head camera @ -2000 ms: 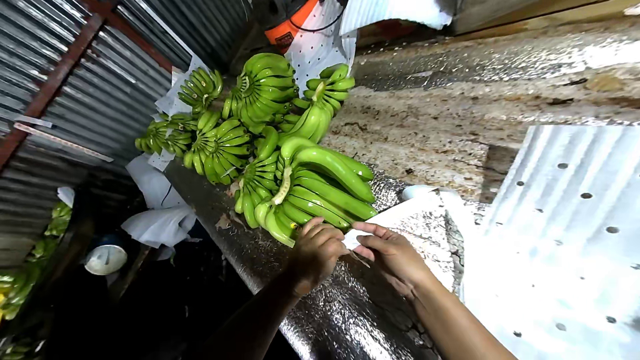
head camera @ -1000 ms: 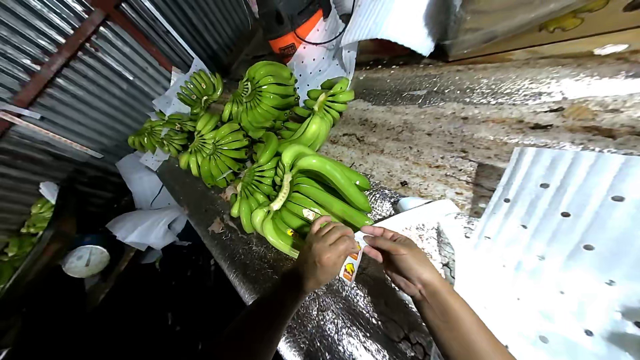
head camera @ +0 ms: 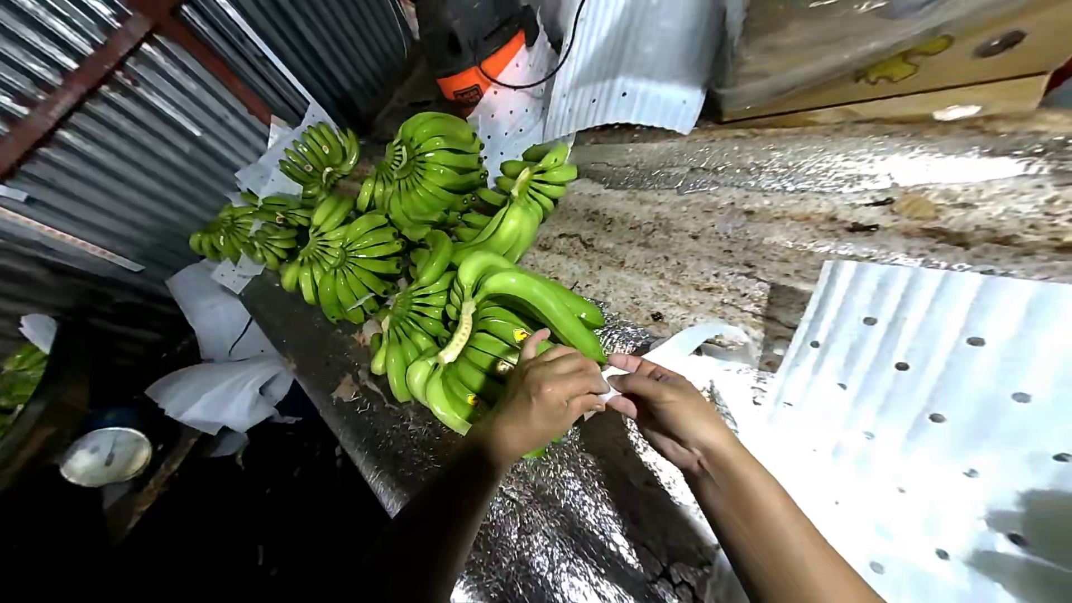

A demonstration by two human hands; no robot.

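Note:
The nearest hand of green bananas [head camera: 536, 306] lies on the worktable, its cut crown toward the left. Small yellow stickers [head camera: 520, 335] show on some of its fruit. Over its near right edge is my left hand [head camera: 548, 389], fingers bent, one fingertip close to a sticker. My right hand [head camera: 662, 402] pinches a strip of white sticker backing [head camera: 614, 387] between thumb and fingers, just right of the bananas. The strip runs to my left fingers, which also seem to touch it; their tips are partly hidden. Several more green banana hands [head camera: 347, 260] lie behind.
A perforated white foam sheet [head camera: 921, 402] covers the right side of the worktable [head camera: 670, 243]. Farther back are a black and orange machine [head camera: 477, 67] with a cable and a cardboard box [head camera: 888, 75]. A round dial scale [head camera: 106, 456] stands at lower left, beside crumpled white sheets [head camera: 226, 389].
The printed face of the strip, seen hanging between my hands a second ago, is out of sight. My left hand now lies flatter over the bananas' near edge.

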